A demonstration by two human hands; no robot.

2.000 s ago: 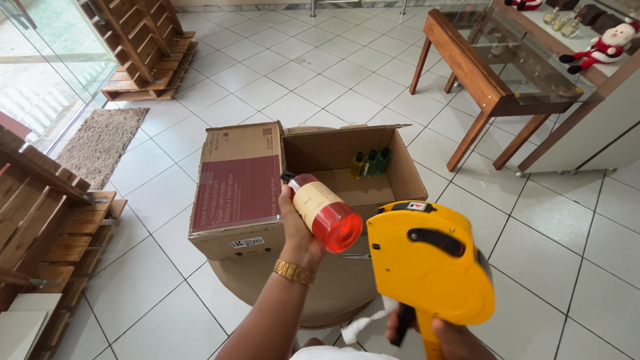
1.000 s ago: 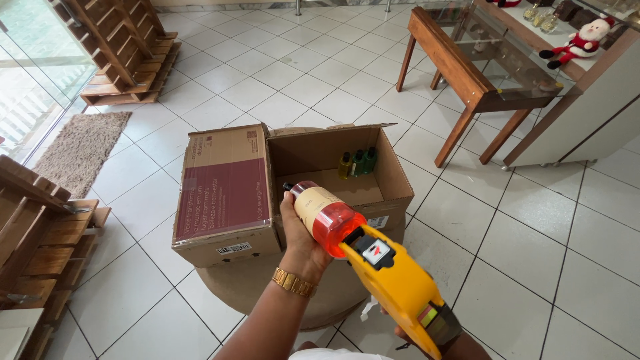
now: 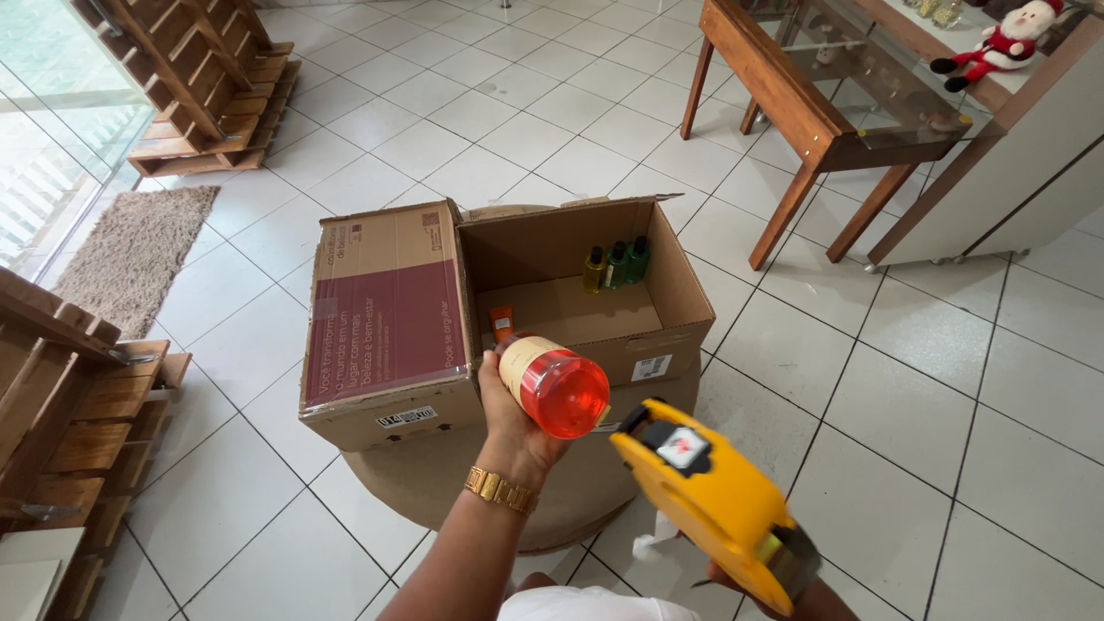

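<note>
My left hand (image 3: 517, 423), with a gold-coloured watch band at the wrist, grips a bottle of red liquid (image 3: 565, 392), its base turned toward me. A small yellow label shows at the bottle's lower edge. In my right hand (image 3: 733, 578), mostly hidden, is a yellow handheld price labeler (image 3: 716, 492), just right of the bottle and apart from it. Beyond them an open cardboard box (image 3: 681, 259) holds a small yellow bottle (image 3: 593, 270), green bottles (image 3: 616, 265) and an orange tube (image 3: 501, 322).
A closed cardboard box (image 3: 388, 310) adjoins the open one on a round brown surface (image 3: 414, 492). Wooden pallet shelving (image 3: 78, 414) stands at left, near a shaggy mat (image 3: 138, 250). A glass-topped wooden table (image 3: 776, 78) and a Santa doll (image 3: 1005, 47) are at upper right.
The labeler came up to the bottle's base one second ago and is now drawn away to the right. A small yellow label now shows at the bottle's edge.
</note>
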